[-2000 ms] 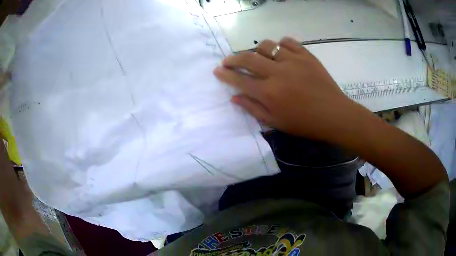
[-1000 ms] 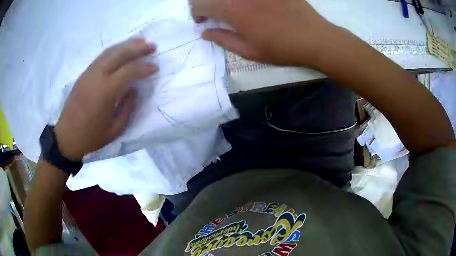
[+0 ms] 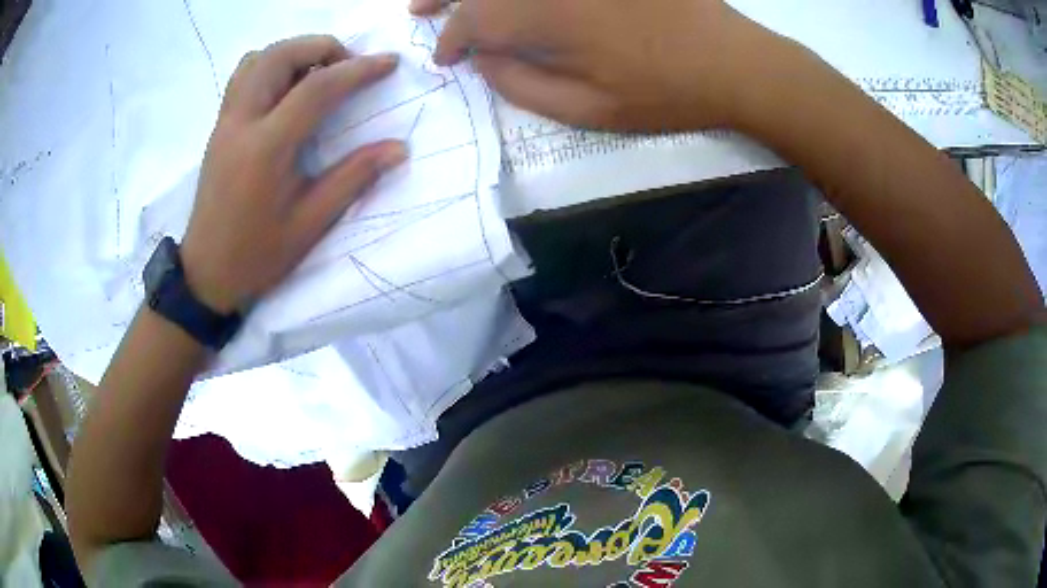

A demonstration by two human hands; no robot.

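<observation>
A white marked piece (image 3: 448,149) lies on the table in front of me, covered in drawn lines and curves, with layers hanging over the front edge toward my lap. My left hand (image 3: 293,167) lies on it, fingers spread, holding nothing. My right hand (image 3: 586,57) is at its upper right edge, with thumb and fingertips closed on the edge of the piece. The hand is partly cut off by the top of the picture.
The white table (image 3: 643,170) has a printed ruler scale along its front edge. A blue-capped pen (image 3: 930,12), a dark tool and a beige card (image 3: 1010,98) lie at the upper right. Crumpled white cloth is at the right, below the table.
The large white piece has shifted left, and a smaller lined part now shows on top. My left hand came onto it and moved slightly up and right. My right hand moved up along the edge.
</observation>
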